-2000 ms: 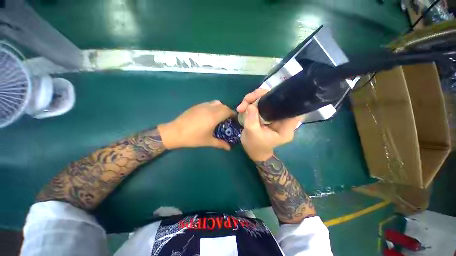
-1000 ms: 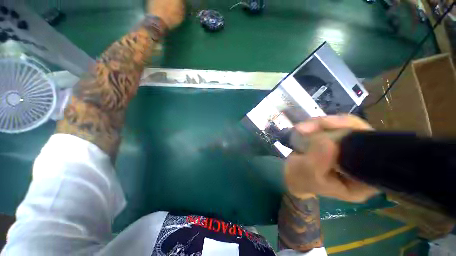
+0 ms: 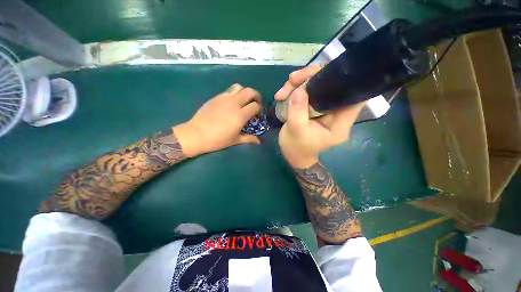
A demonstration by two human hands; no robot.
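Observation:
A small dark round unit (image 3: 257,125) with a blue-and-white patterned face lies on the green bench (image 3: 223,188). My left hand (image 3: 225,120) holds it under curled fingers and thumb. My right hand (image 3: 311,128) grips the pale front of the black electric screwdriver (image 3: 360,68), just right of the unit. The driver is tilted, its front pointing at the unit; the bit tip is too small to tell. The cord (image 3: 457,25) runs from its rear to the upper right.
The screw feeder (image 3: 377,106) stands behind the driver, partly hidden. A worn pale rail (image 3: 171,52) borders the green conveyor (image 3: 228,20). A white fan (image 3: 54,101) stands at left. An open carton (image 3: 451,114) is at right, with red-handled objects (image 3: 460,261) below it.
My left hand has come back from the conveyor and now holds a unit on the bench. My right hand has brought the screwdriver from the feeder's front to beside the unit.

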